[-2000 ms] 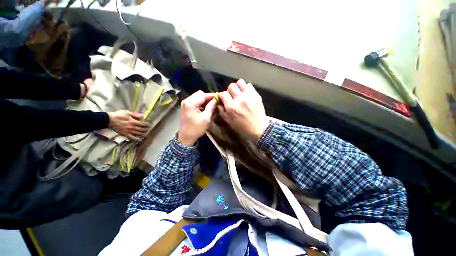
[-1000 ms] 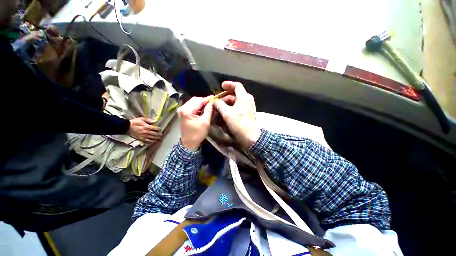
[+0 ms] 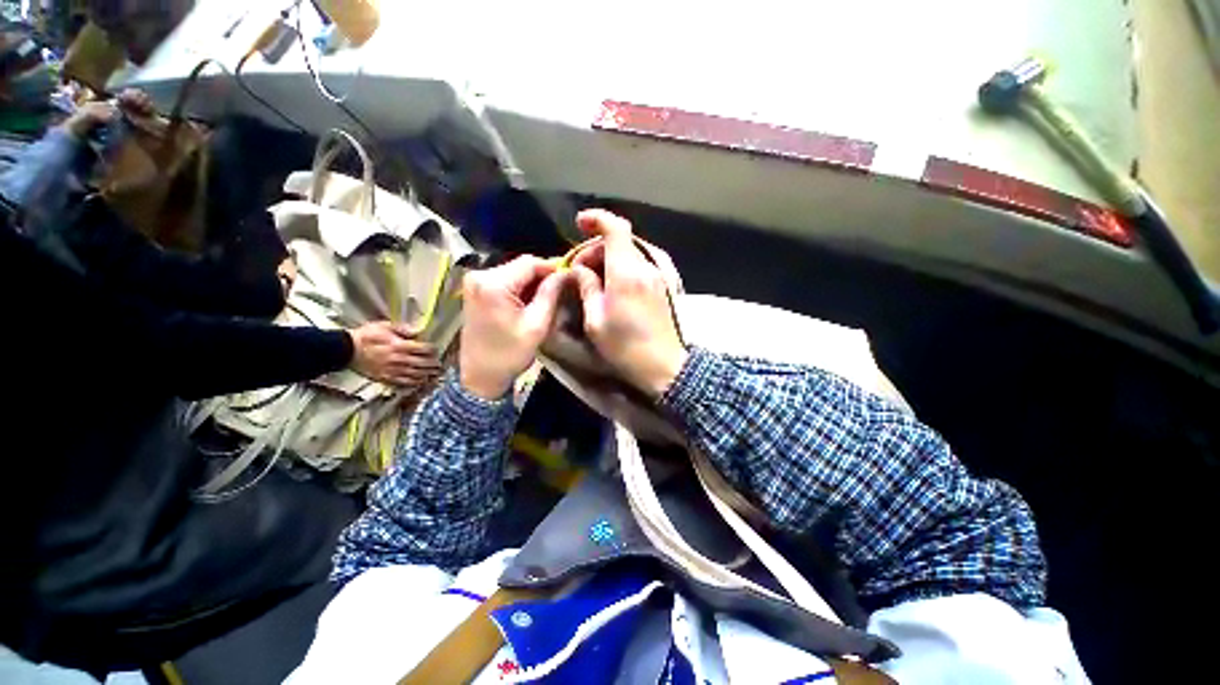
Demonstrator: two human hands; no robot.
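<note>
A beige tote bag lies on my lap, its long light handles running down toward my apron. My left hand pinches the yellow seam end at the bag's top corner between thumb and fingertips. My right hand holds the same corner from the right, its index finger raised over the yellow bit. The two hands' fingertips almost meet there. The fingers hide most of the corner. The brown inside shows just below the hands.
A white-topped bench runs across the top, with red strips on its edge. A hammer lies at its right end. At left, a person's hand rests on a stack of bags. Another person is at far upper left.
The yellow seam end is turned differently between my fingertips, and both hands have shifted slightly left. More of the bag's beige panel shows right of my right hand than two seconds ago.
</note>
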